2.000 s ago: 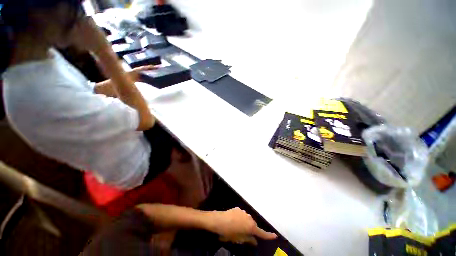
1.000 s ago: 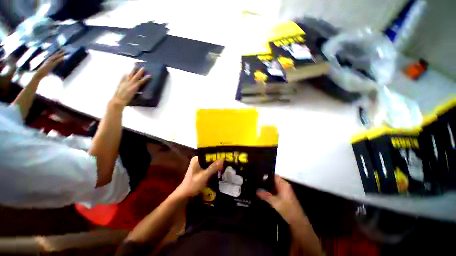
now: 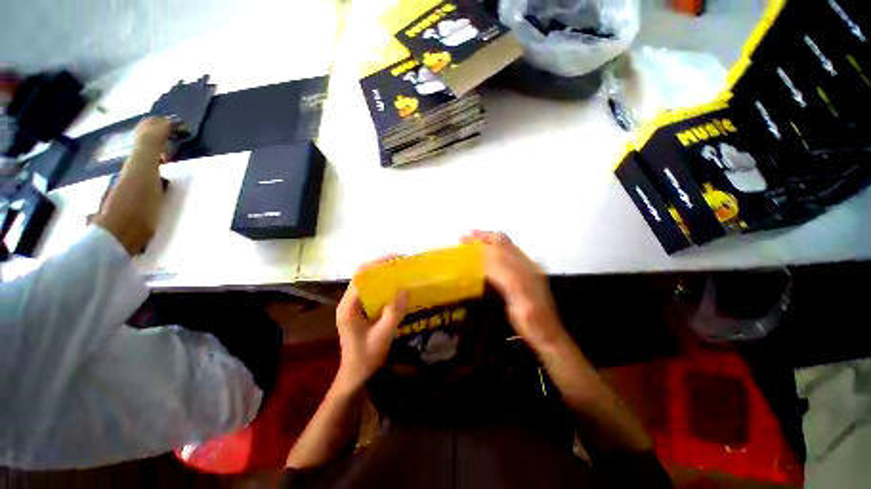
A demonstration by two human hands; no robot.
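A black printed outer carton with yellow "MUSIC" lettering is held upright in front of me, below the table's edge. Its yellow flap end faces up. My left hand grips its left side, with the thumb at the front near the flap. My right hand holds its upper right side, with the fingers at the flap's corner. The carton's lower part is dark and hard to make out. A closed plain black inner box stands on the table, ahead and left, not touched by my hands.
Flattened cartons lie piled behind the held carton. Packed cartons stand in stepped rows at right. A clear plastic bag is at the back. A neighbour's arm reaches over black flat pieces at left. The table edge runs in front.
My hands have brought the carton up from the lap; its raised yellow flaps are now folded over. The black inner box stands free of the neighbour's hand. The view has swung.
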